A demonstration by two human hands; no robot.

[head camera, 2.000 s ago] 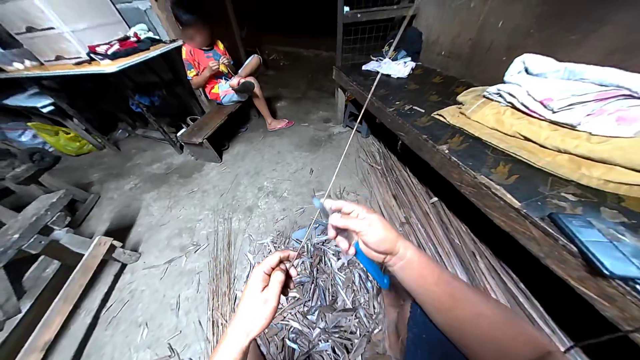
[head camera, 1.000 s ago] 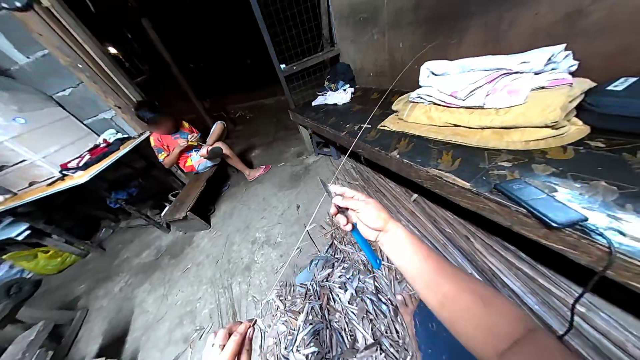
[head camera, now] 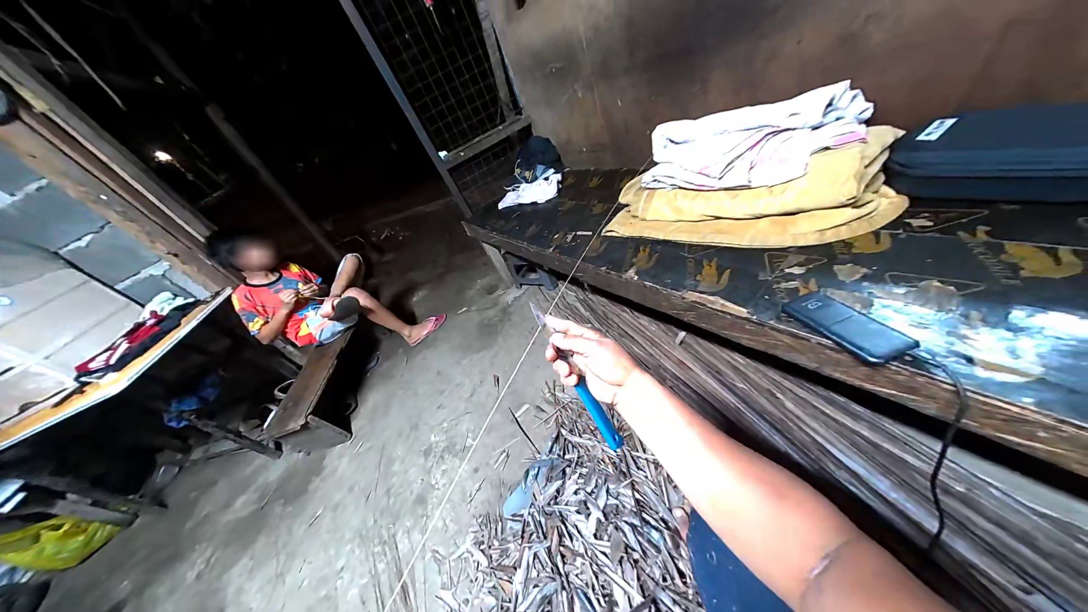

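Note:
My right hand [head camera: 591,361] is closed around a knife with a blue handle [head camera: 599,416], its short blade pointing up and away. The blade lies against a long thin stick, perhaps a leaf midrib [head camera: 501,395], which runs from the bottom edge up toward the folded cloths. My left hand is out of view, below the frame. Under my right hand lies a heap of dry leaf strips and shavings [head camera: 586,518]. A thick bundle of long dry stalks [head camera: 731,399] stretches along the foot of the bench.
A wooden bench top [head camera: 663,263] on the right bears folded yellow and white cloths [head camera: 756,187], a phone [head camera: 850,327] with a cable and a dark case [head camera: 994,153]. Another person [head camera: 280,297] sits on a low wooden bench [head camera: 310,391] at left. A table [head camera: 119,370] holds clothing.
My left hand, low in both earlier frames, has gone out of view at the bottom. My right hand still holds the knife at the stick. The view has turned to the right.

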